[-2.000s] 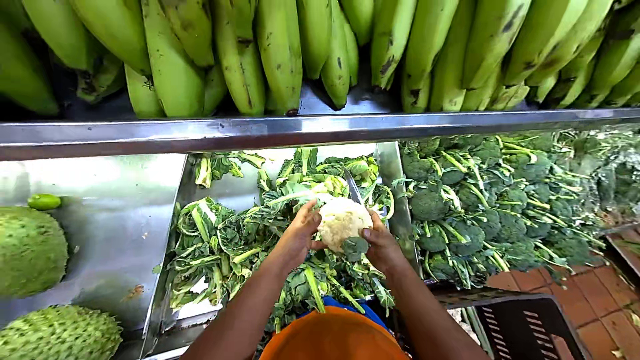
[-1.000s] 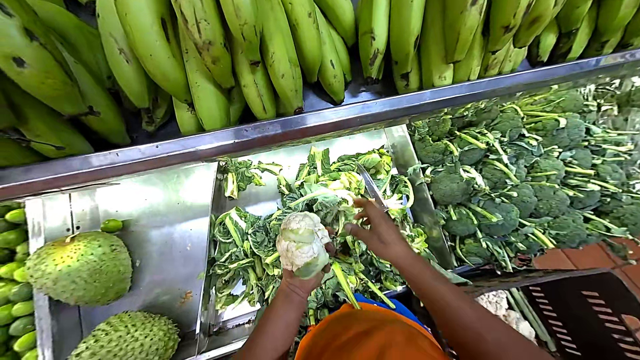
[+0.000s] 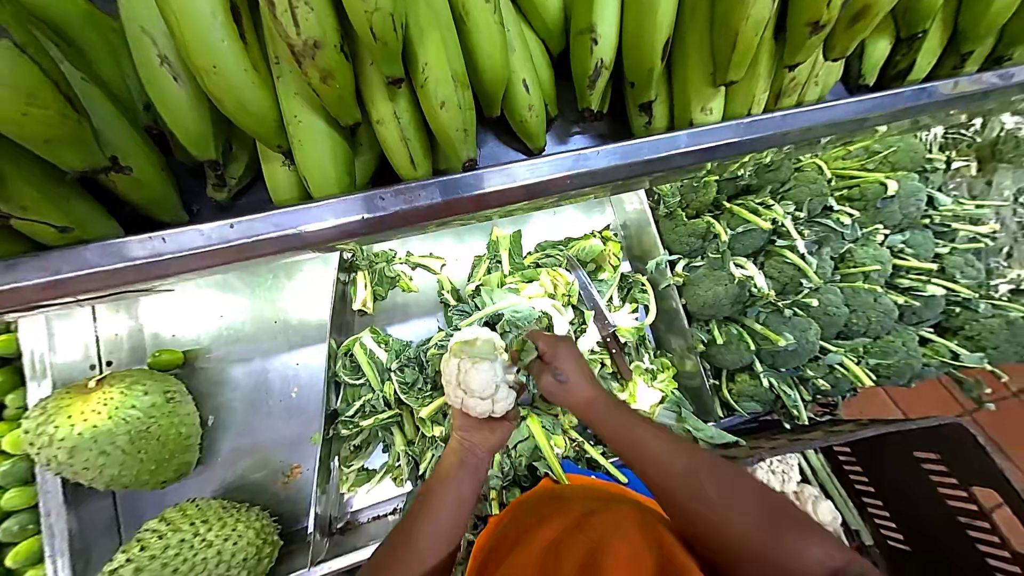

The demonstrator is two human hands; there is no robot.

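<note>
My left hand [image 3: 486,428] holds a white cauliflower head [image 3: 478,374] from below, over a metal tray of cut leaves. At the right side of the cauliflower, my right hand [image 3: 560,370] has its fingers closed on a green cauliflower leaf [image 3: 512,318]. Loose leaves and stalks [image 3: 376,384] lie heaped around both hands. A knife with a brown riveted handle [image 3: 614,348] rests on the leaves just right of my right hand, its blade pointing up and away.
Green plantains [image 3: 436,88] fill the shelf behind a metal rail [image 3: 400,200]. Broccoli heads [image 3: 788,336] are piled at the right. Soursops [image 3: 120,428] sit on the metal counter at the left. A dark plastic crate [image 3: 904,488] stands at the lower right, near more cauliflower [image 3: 800,488].
The cauliflower was between both hands and is now upheld by my left hand. My right hand, apart from it with spread fingers one second ago, has come back beside it and closed on a leaf.
</note>
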